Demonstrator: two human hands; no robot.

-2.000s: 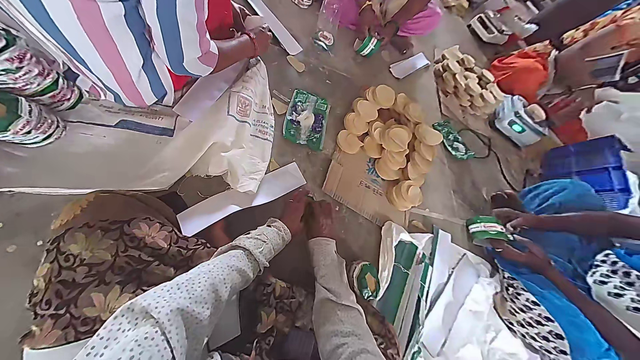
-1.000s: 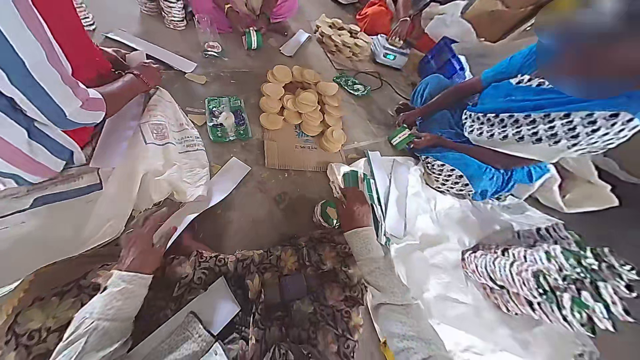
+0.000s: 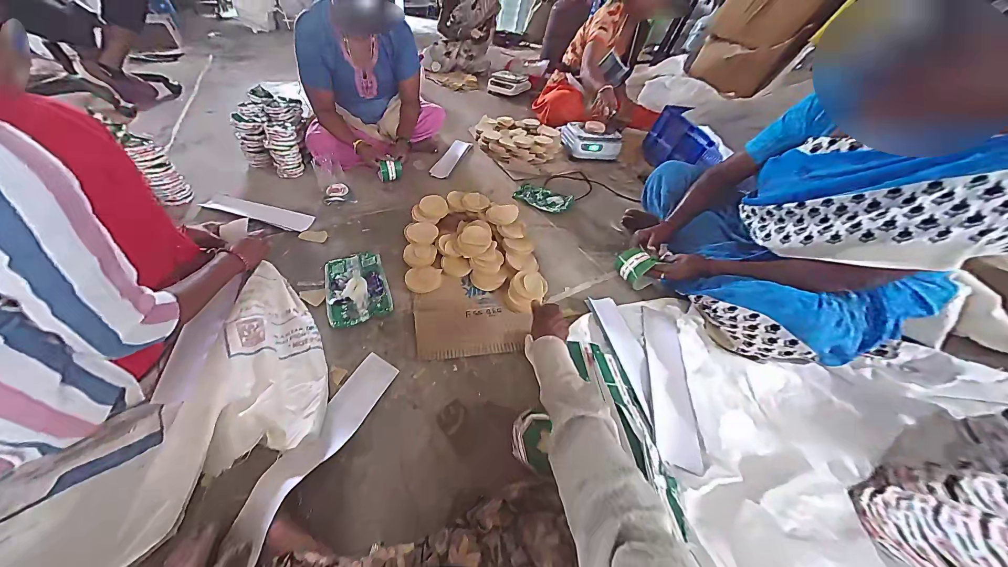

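My right hand (image 3: 549,321) is at the near right corner of a pile of round tan discs (image 3: 474,240), against the lowest stack; its fingertips are hidden, so its grip cannot be told. The discs rest on a flattened cardboard piece (image 3: 472,335). Under my right forearm lies a round green-and-white packet (image 3: 533,442). Green printed strips (image 3: 622,398) and white strips (image 3: 673,394) lie right of that arm. A long white paper strip (image 3: 346,409) runs to the bottom left edge, where blurred skin shows; I cannot tell whether it is my left hand.
A green plastic-wrapped tray (image 3: 358,290) lies left of the discs. People sit at left, far side and right; the one at right holds a green roll (image 3: 636,268). White sheeting (image 3: 787,441) covers the floor at right, with stacked packets (image 3: 937,512) on it. A woven sack (image 3: 272,354) is at left.
My right hand has moved from beside the green packet and strips to the disc pile. My left hand, on the white paper strip a second ago, no longer shows clearly. The view has tilted up.
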